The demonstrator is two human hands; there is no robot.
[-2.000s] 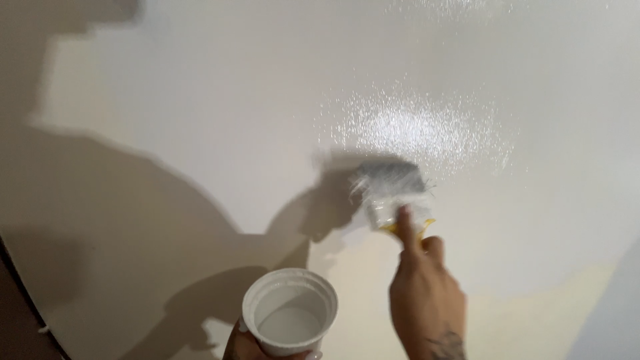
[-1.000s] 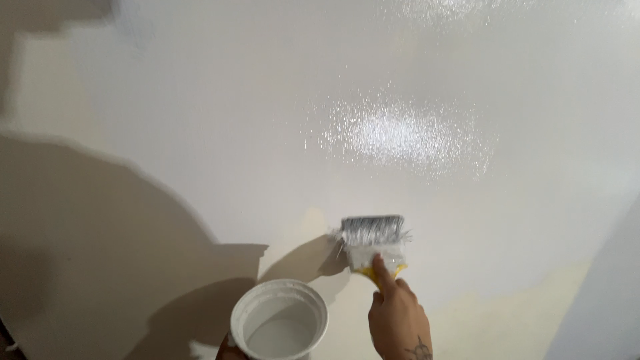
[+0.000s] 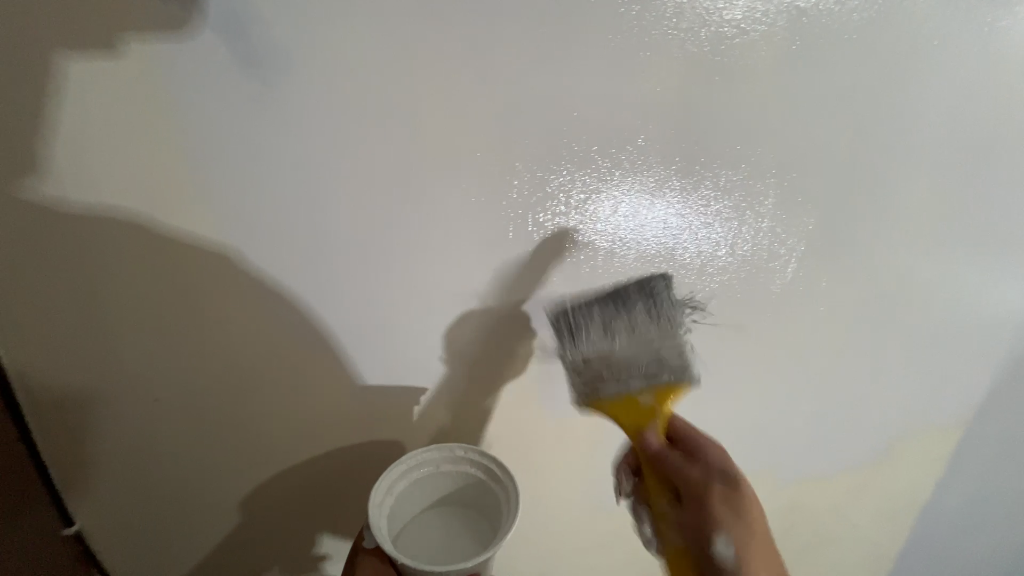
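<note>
My right hand (image 3: 696, 496) grips the yellow handle of a wide paintbrush (image 3: 628, 344), whose grey bristles are coated with pale paint and point up and slightly left. Some bristles splay out on the brush's right side, and white paint smears my fingers. Whether the bristles touch the wall (image 3: 360, 160) is not clear. At the bottom, my left hand (image 3: 370, 558) is mostly hidden behind and below a round white plastic tub (image 3: 444, 512) that it holds, with whitish paint inside.
Wet paint shines on the wall around the middle and top. Yellowish patches show at the lower right and left. Shadows of a person and the brush fall across the left side. A dark edge (image 3: 40, 456) runs down the lower left.
The brush, earlier lower with my fingers near its ferrule, is now tilted and shows more of its yellow handle. The shadow of hand and brush now stands separate, to the brush's left.
</note>
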